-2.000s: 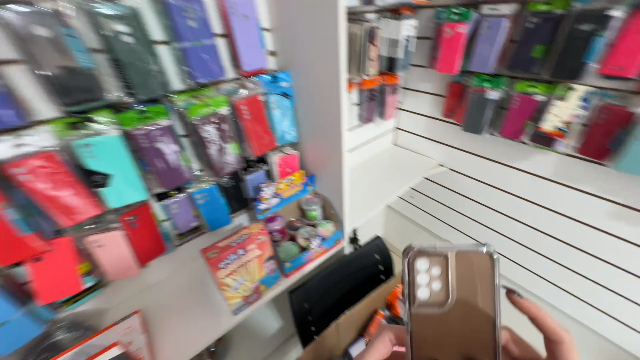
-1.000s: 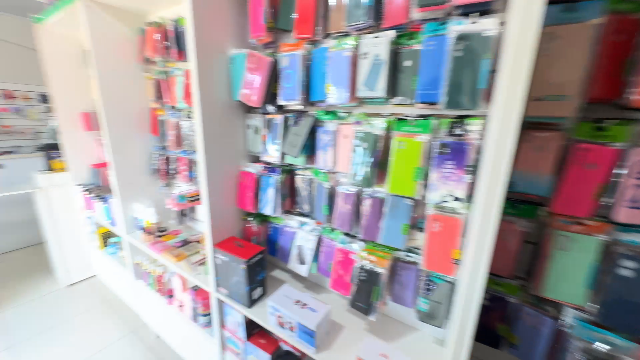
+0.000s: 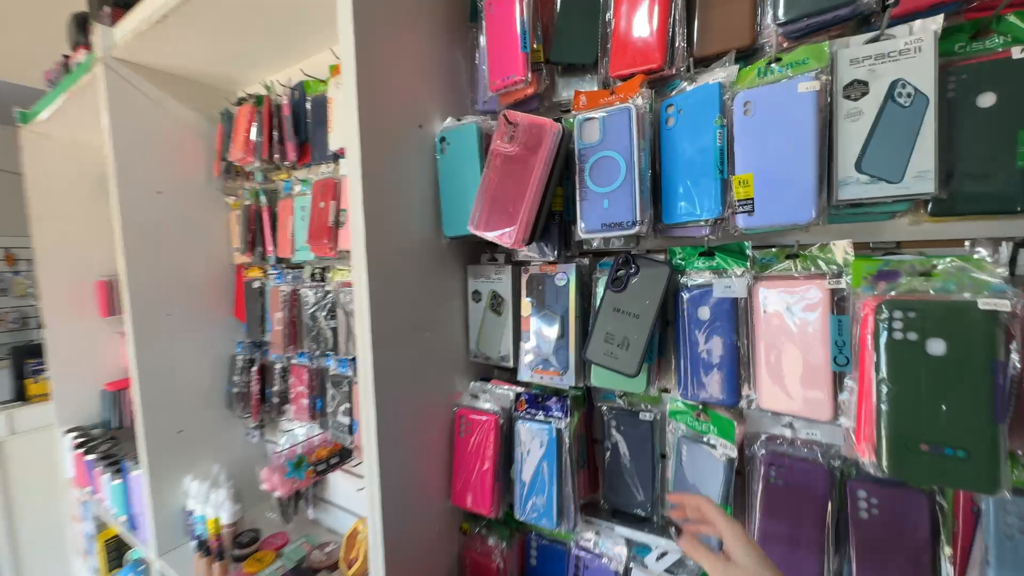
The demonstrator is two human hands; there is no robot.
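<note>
My right hand (image 3: 716,534) reaches up from the bottom edge, fingers apart and pointing left, with no held thing visible. Its fingertips are beside a dark phone case in clear wrap (image 3: 630,460) and just below a grey-blue packaged case (image 3: 701,472); whether they touch is unclear. To its right hang purple packaged cases (image 3: 790,512). Higher up are a dark translucent case without a bag (image 3: 628,316), tilted, a blue packaged case (image 3: 708,344) and a pink one (image 3: 794,348). A large dark green case (image 3: 940,392) hangs at the right. My left hand is out of view.
A grey upright panel (image 3: 412,304) borders the case display. Left of it, another bay holds hanging packaged cases (image 3: 300,216), with tubes (image 3: 212,512) and small round items on its lower shelf. A white shelf edge (image 3: 800,238) crosses the display.
The view has swung widely and come closer to the hanging cases. Two seconds ago both hands were around a brown-backed phone in a clear case; now only my right hand shows, without that phone.
</note>
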